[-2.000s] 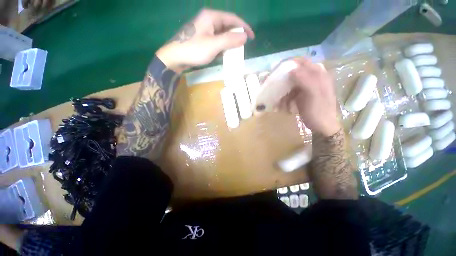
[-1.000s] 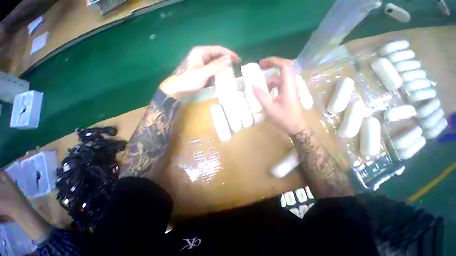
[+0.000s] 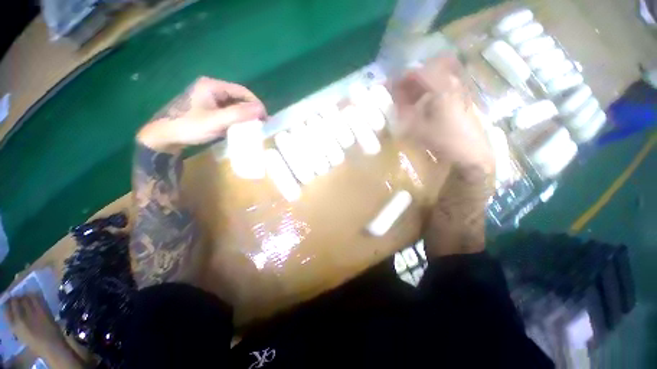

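My left hand holds a white paired unit by its upper end, at the left end of a slanting row of white halves on the bench. My right hand is blurred, between the row and the heap of white halves on the right. Whether it holds anything cannot be told. One loose white half lies by itself, left of my right forearm.
Black cables are heaped at left, with another person's hand beyond. The green belt runs behind, under a pale post. Glossy film covers the bench. Small white pieces lie at the near edge.
The view has turned. My left hand has moved left, now with a paired unit at the row's left end. My right hand has left the row and moved towards the right-hand heap.
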